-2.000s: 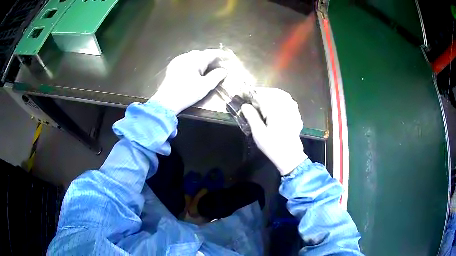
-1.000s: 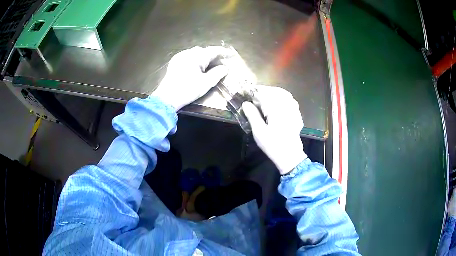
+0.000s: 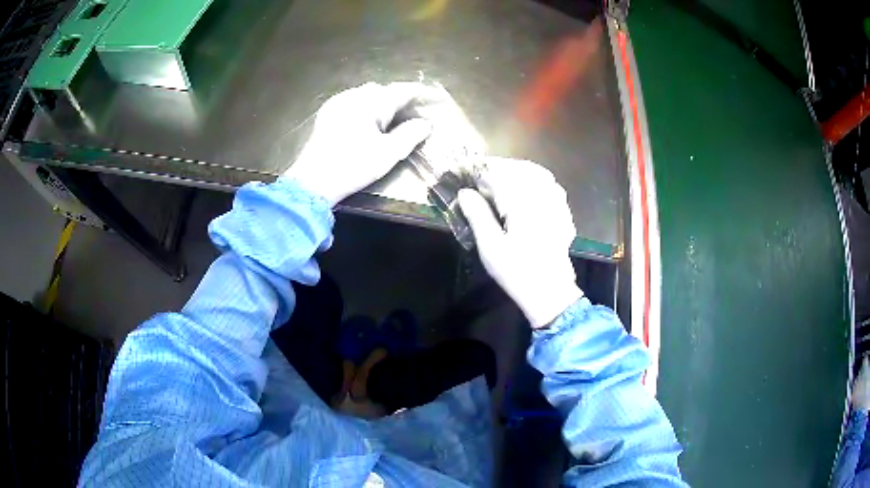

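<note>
A shiny, crinkled clear plastic bag point(image 3: 446, 181) with dark small parts in it is held between my two hands, over the front edge of the steel bench. My left hand point(image 3: 358, 143), in a white glove, grips its upper left side with thumb and fingers. My right hand point(image 3: 525, 229), also in a white glove, pinches its lower right side, thumb on top. The dark parts show between the two thumbs; glare washes out the far side of the bag, and what exactly is inside cannot be told.
The steel bench point(image 3: 258, 105) carries green stands point(image 3: 157, 33) at its far left. A green conveyor belt point(image 3: 744, 248) with a white-and-red edge strip point(image 3: 641, 191) runs along the right. Black crates point(image 3: 48, 391) are at the lower left. A red-orange reflection lies on the bench.
The view has shifted slightly. Both hands keep the same grip on the bag, with hardly any movement.
</note>
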